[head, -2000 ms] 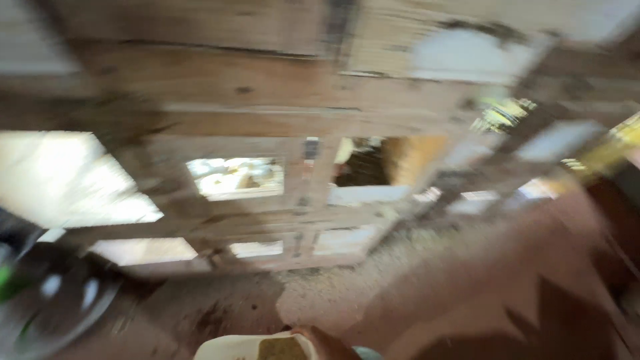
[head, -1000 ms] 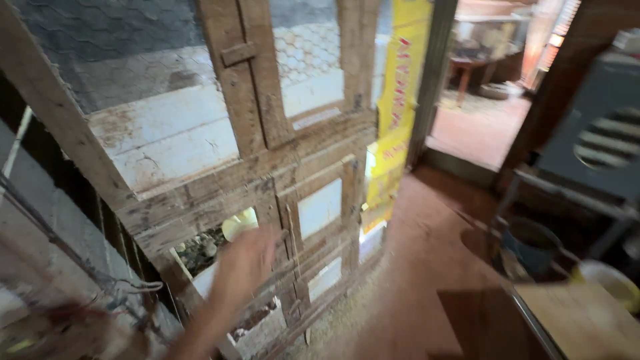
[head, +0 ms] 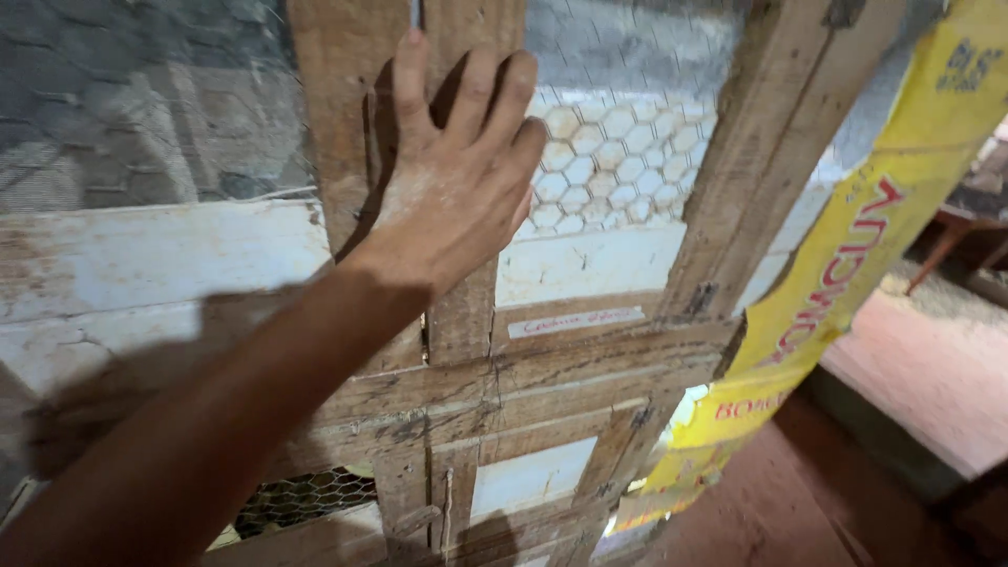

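Note:
My left hand (head: 461, 150) reaches in from the lower left, palm toward a wooden cabinet with wire-mesh doors. Its fingers are spread and bent over the upright wooden door frame (head: 461, 319), beside the right-hand mesh door (head: 618, 153). One fingertip lies by a narrow metal piece at the top edge. The palm side is hidden, so whether the fingers grip anything cannot be told. A large mesh panel (head: 150, 110) lies left of the hand. My right hand is out of view.
Below are a small door with a white panel (head: 535, 476), a wooden turn latch (head: 417, 520) and an opening with mesh (head: 311, 496). Yellow printed sheeting (head: 843, 260) covers the cabinet's right side. Beyond lie the reddish floor (head: 756, 504) and a doorway with a raised sill (head: 890, 425).
My left hand has moved up from beside the small lower opening to the frame between the upper mesh doors. The view is now much closer to those doors.

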